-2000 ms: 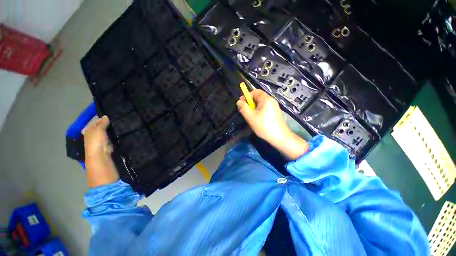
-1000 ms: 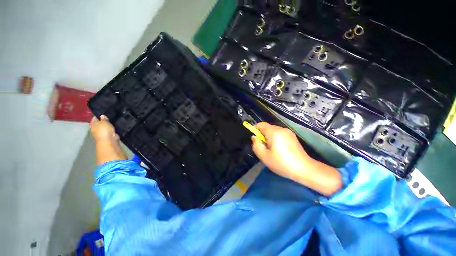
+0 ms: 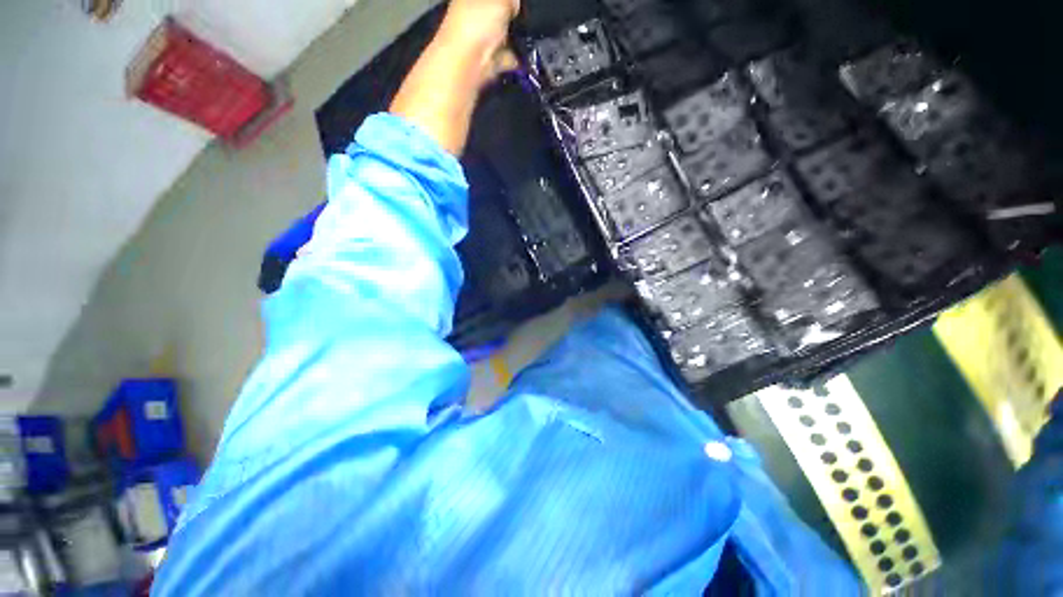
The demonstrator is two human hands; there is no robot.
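A black tray (image 3: 746,376) filled with dark grey multi-hole plates (image 3: 612,123) covers the upper right, over the green bench. My left hand (image 3: 476,47) is at the top, cut off by the frame edge, with its fingers on the tray's upper left edge. My right hand is not in view; only a bit of blue sleeve shows at the lower right edge. A second black tray (image 3: 495,216) lies to the left, partly hidden behind my left arm.
A white strip with black dots (image 3: 857,478) lies on the green mat (image 3: 933,414) below the tray. A yellowish dotted strip (image 3: 1005,350) is at the right. A blue bin (image 3: 286,251) is under the left tray. A red crate (image 3: 210,84) and blue bins (image 3: 146,420) stand beyond on the floor.
A tray full of plates has come over the bench at the right, covering the tray with ringed plates. My left hand has moved up and right. My right hand and the yellow tool have left view.
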